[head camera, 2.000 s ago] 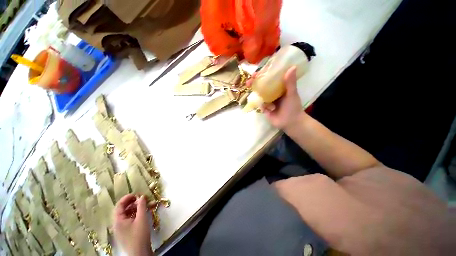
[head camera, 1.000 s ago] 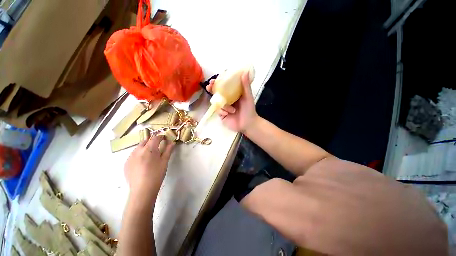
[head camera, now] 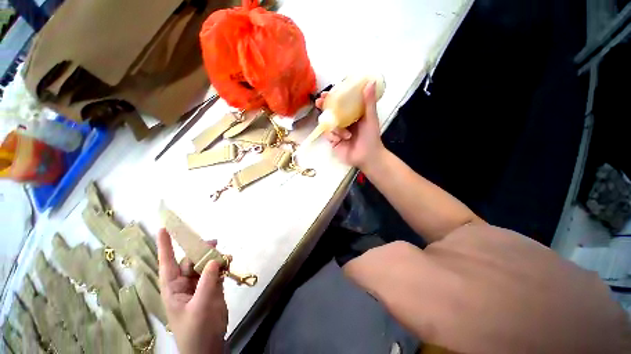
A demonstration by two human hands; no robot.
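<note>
My left hand (head camera: pixel 190 294) holds a beige webbing strap tab (head camera: pixel 183 235) between thumb and fingers, with its gold snap hook (head camera: pixel 242 278) sticking out to the right. My right hand (head camera: pixel 360 135) grips a cream-yellow glue squeeze bottle (head camera: pixel 346 101), tilted with its nozzle down to the left, over the table's near edge area. A small pile of tabs (head camera: pixel 257 171) with gold hooks lies between the hands, below the red bag. Laid-out tabs (head camera: pixel 90 276) overlap in rows at the lower left.
A knotted red plastic bag (head camera: pixel 259 59) stands behind the pile. A thin dark rod (head camera: pixel 185 128) lies left of it. Brown panels (head camera: pixel 117 55) lie at the upper left. A blue tray (head camera: pixel 86 159) with an orange pot (head camera: pixel 31 157) is at the left. The white table's edge (head camera: pixel 315 221) runs diagonally.
My left hand has taken a tab from the pile and moved it down and left, towards the laid-out tabs. My right hand still holds the bottle. The camera view has shifted.
</note>
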